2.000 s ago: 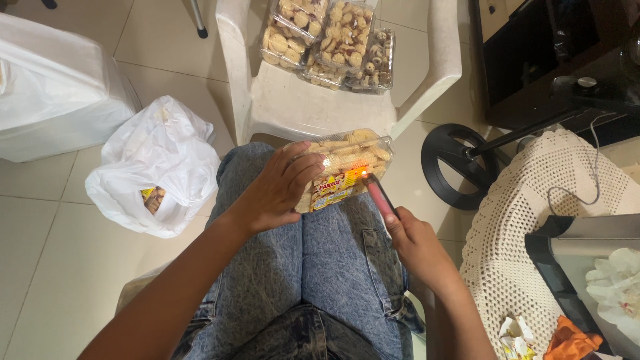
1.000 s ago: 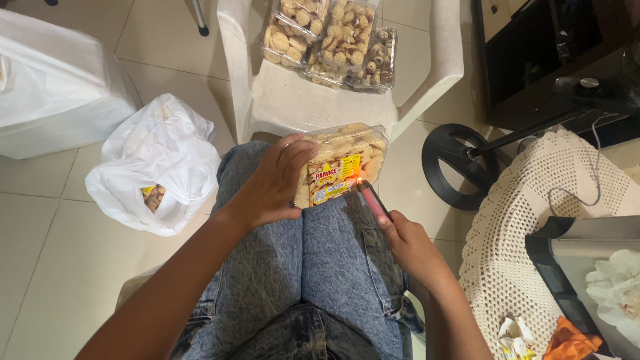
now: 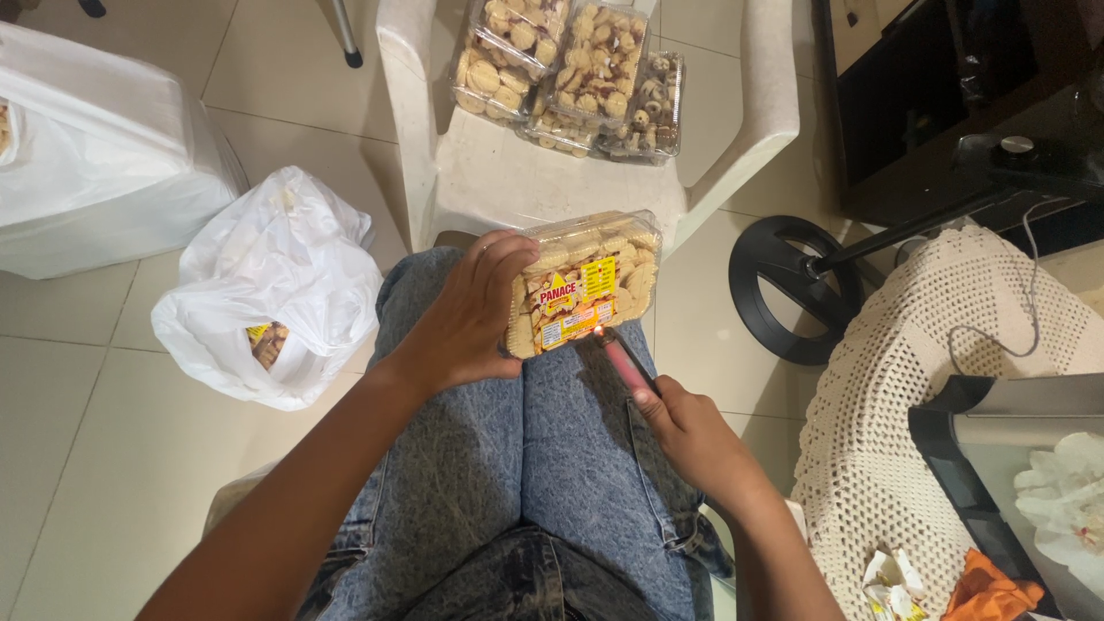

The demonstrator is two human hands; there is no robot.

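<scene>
My left hand (image 3: 470,315) grips the left end of a clear plastic box of biscuits (image 3: 630,259), held tilted above my knees. A yellow and red printed label (image 3: 573,302) is on the face turned toward me. My right hand (image 3: 694,431) holds a long pink and black lighter (image 3: 628,364). A small flame glows at its tip, close to the lower edge of the box and label. Behind, more clear boxes of biscuits (image 3: 601,65) lie stacked on the seat of a white plastic chair (image 3: 552,190).
A white plastic bag (image 3: 267,267) with labels inside stands on the tiled floor at left, beside a larger white-wrapped bulk (image 3: 103,155). At right are a round black stand base (image 3: 793,289), a crocheted cloth (image 3: 880,431) and an orange crumpled wrapper (image 3: 992,591).
The box has turned in my left hand, so its label shows more fully than two seconds ago. The lighter's tip has moved from the label's upper right to its lower edge.
</scene>
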